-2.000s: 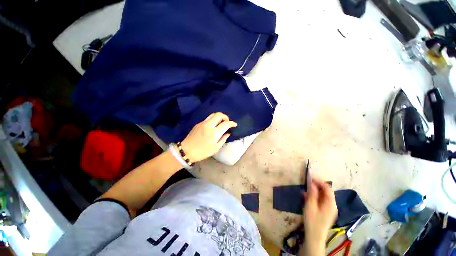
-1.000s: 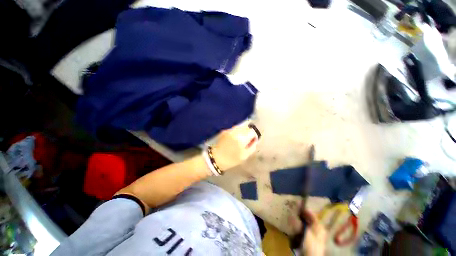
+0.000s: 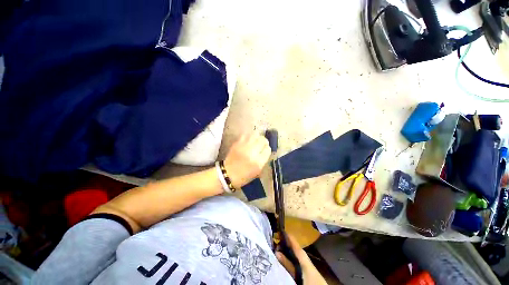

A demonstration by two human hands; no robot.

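Note:
My left hand pinches a small dark scrap of interfacing above the table, in front of me. My right hand, partly cut off by the bottom edge, holds black-handled tailor's shears. Their long blades point away from me, with the tips just below the scrap; the blades look nearly closed. A dark interfacing strip lies right of the blades, and a small cut piece lies left of them. The navy garment lies at the left, partly over a whitish pad.
A steam iron stands at the upper right with its hose and cord. Pliers with yellow and red handles, clear packets, a blue container, a brown round object and an open box are at the right. The table's edge is near me.
My left hand has left the garment and now holds a small dark scrap. The shears have come in beside it. The view has shifted, so the garment appears further left.

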